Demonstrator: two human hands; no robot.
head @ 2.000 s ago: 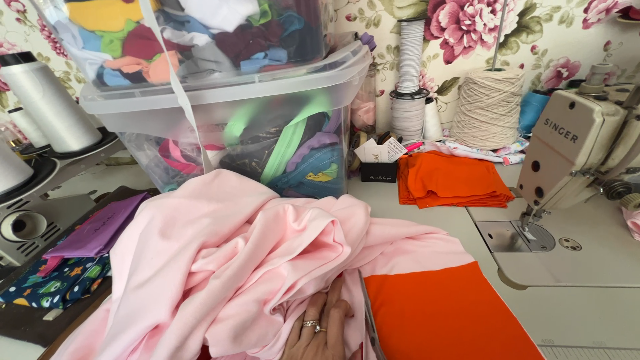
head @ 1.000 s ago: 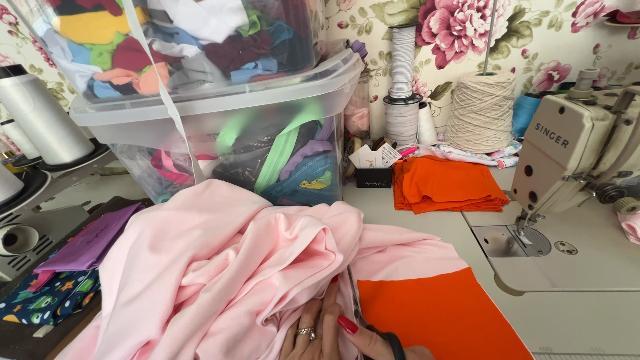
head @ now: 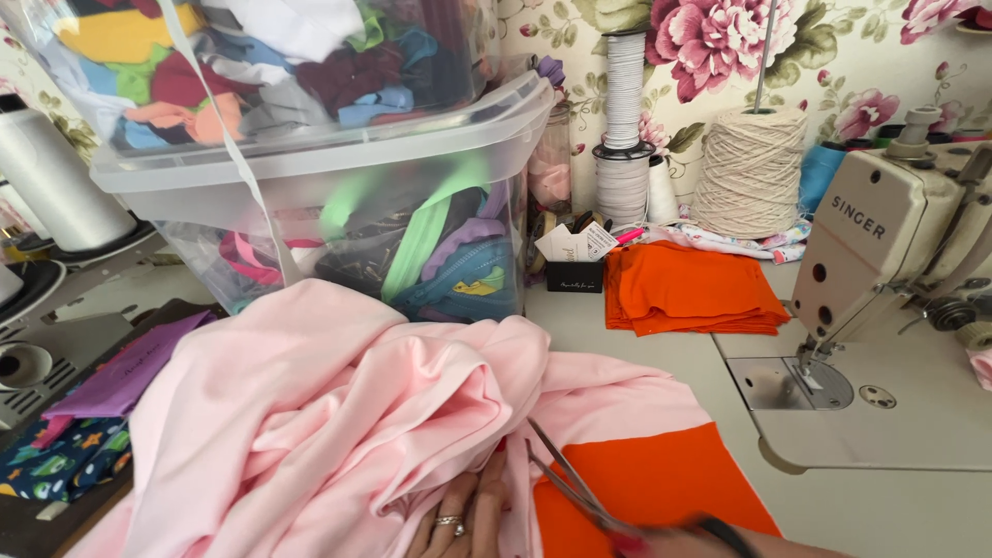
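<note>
My left hand (head: pixel 469 515), with rings on one finger, presses on the bunched pink fabric (head: pixel 341 395) at the lower middle; its fingertips are partly covered by a fold. At the bottom edge my right hand (head: pixel 659 540), blurred and partly cut off, holds a pair of metal scissors (head: pixel 577 488). The scissor blades are spread, their tips at the pink fabric beside my left fingers. Under the scissors lies an orange fabric piece (head: pixel 666 480) on top of the flat part of the pink fabric.
A Singer sewing machine (head: pixel 868 240) stands at the right. Folded orange fabric (head: pixel 690 287) lies behind, beside a small black card box (head: pixel 574 276). Clear plastic bins (head: pixel 325 167) of fabric and zippers are stacked at the back left. Thread cones (head: pixel 58 178) and patterned fabric (head: pixel 70 457) are at the left.
The scissors have come into plain view in my right hand, which showed only at the bottom edge a second ago and not at all before that. My left hand stays on the pink fabric.
</note>
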